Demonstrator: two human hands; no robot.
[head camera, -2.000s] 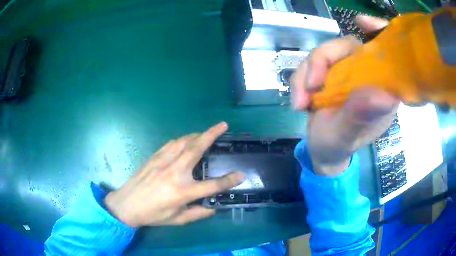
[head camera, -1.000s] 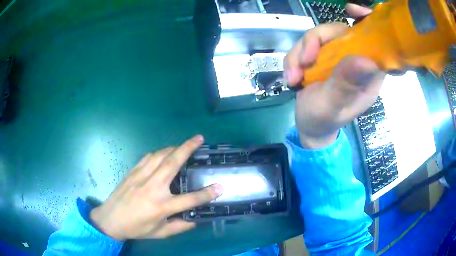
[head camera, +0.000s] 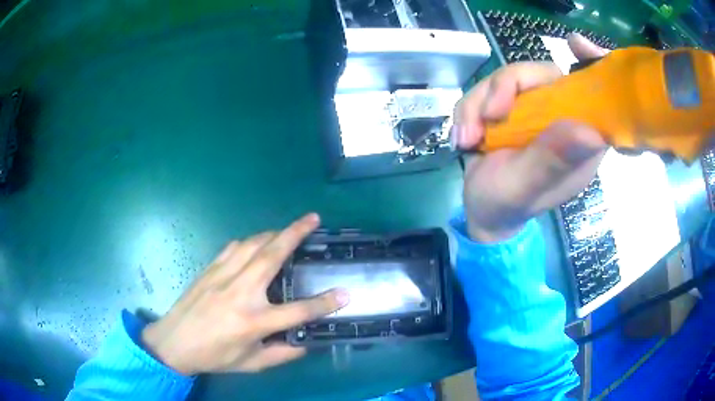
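Observation:
A black rectangular housing (head camera: 368, 329) lies on the green mat, with a glossy dark rectangle (head camera: 376, 286) inside it that reflects light. My left hand (head camera: 243, 301) rests spread over the housing's left end, one fingertip on the glossy rectangle. My right hand (head camera: 529, 149) grips an orange electric screwdriver (head camera: 619, 98) above the bench, its front end beside the feeder's front. The screw feeder (head camera: 415, 55) is white-silver and black and stands beyond the housing. Whether a screw is on the bit cannot be told.
Circuit board panels (head camera: 589, 251) lie on a white sheet (head camera: 639, 227) at the right, with more panels behind the screwdriver. A black part (head camera: 9, 137) lies at the far left edge. A black cord (head camera: 651, 309) crosses at lower right above brown cardboard (head camera: 658, 301).
The view has shifted, so the feeder and housing appear further left. Since one second ago, the right hand and screwdriver have moved slightly downward in view. The left hand stays on the housing.

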